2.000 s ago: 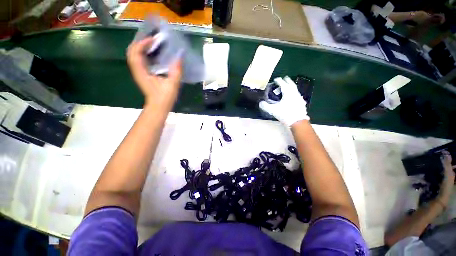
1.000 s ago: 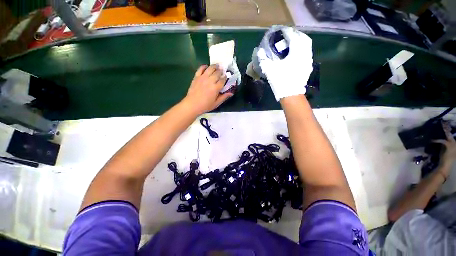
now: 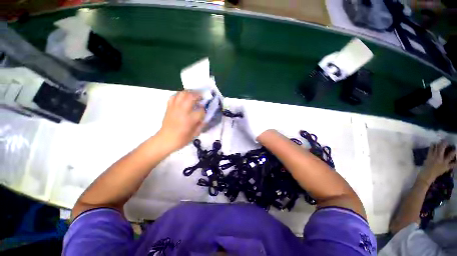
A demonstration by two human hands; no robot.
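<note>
My left hand point(image 3: 183, 116), bare, grips a small retail box near the belt's front edge. The box's white flap point(image 3: 196, 74) stands up, and a grey-white bag point(image 3: 214, 111) shows at its opening. My right hand point(image 3: 245, 124), in a white glove, is strongly blurred just right of the box. A black looped cable point(image 3: 232, 114) lies at its fingertips; whether it is gripped cannot be told. The tangled cable heap point(image 3: 260, 172) lies on the white bench, partly under my right forearm.
The green belt point(image 3: 165, 37) carries a box with a bag point(image 3: 75, 37) at left, an open box point(image 3: 315, 82) beside a black piece point(image 3: 357, 86), and another box point(image 3: 418, 100) at right. Black and white cartons point(image 3: 57, 102) lie at bench left. Another person's hand point(image 3: 438, 162) is at right.
My left hand and the box have come nearer, to the belt's front edge. My right hand has let go of the bagged device and moved down-left to the single cable. Belt items have shifted.
</note>
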